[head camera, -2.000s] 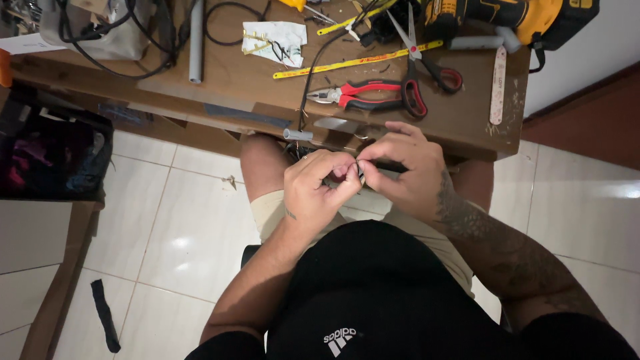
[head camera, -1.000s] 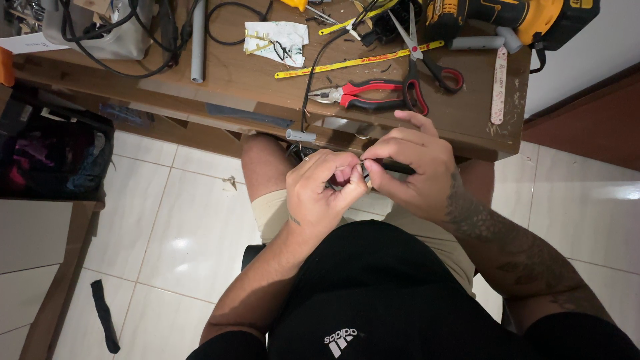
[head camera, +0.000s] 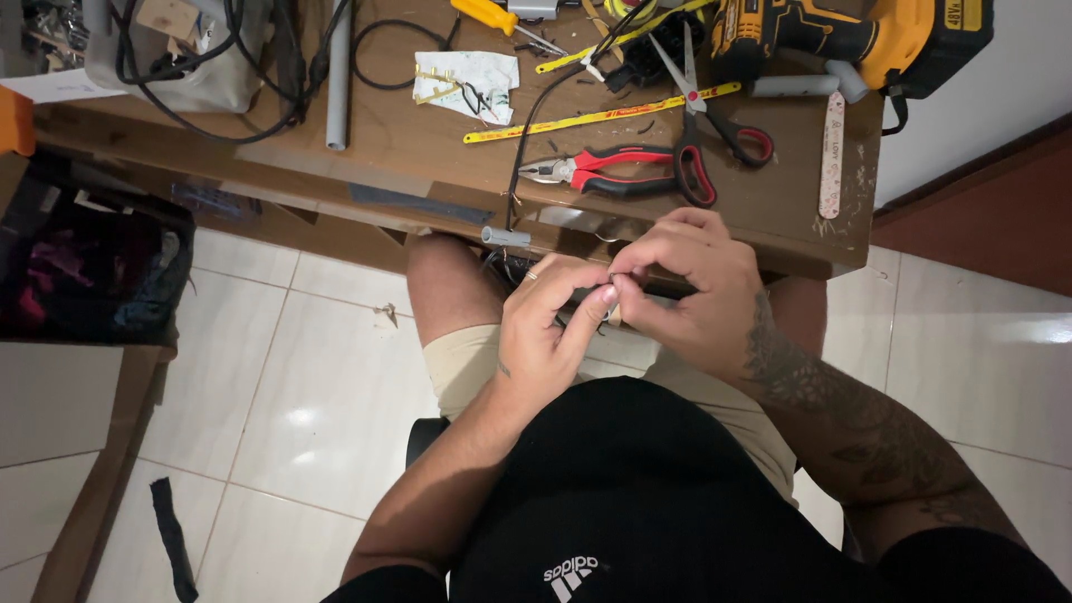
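Observation:
My left hand (head camera: 548, 322) and my right hand (head camera: 691, 289) meet above my lap, just off the desk's front edge. Their thumbs and forefingers pinch a small dark piece (head camera: 614, 276), mostly hidden by the fingertips; what it is I cannot tell. Behind them on the wooden desk (head camera: 787, 209) lie combination pliers with red and black handles (head camera: 624, 170). Scissors (head camera: 693, 105), their blades apart, overlap a yellow hacksaw blade (head camera: 586, 118). A short grey tube (head camera: 506, 236) sits near the desk edge, beside a black cable (head camera: 521, 159).
A yellow and black cordless power tool (head camera: 804, 33) rests at the back right, near a nail file (head camera: 832, 157). Further left are a white paper with brass strips (head camera: 494, 75), a yellow screwdriver (head camera: 486, 15), a grey pipe (head camera: 337, 84) and a plastic container (head camera: 176, 71) with cables.
The fingers of my right hand have shifted and are more curled than a second ago. My left hand stays in nearly the same place.

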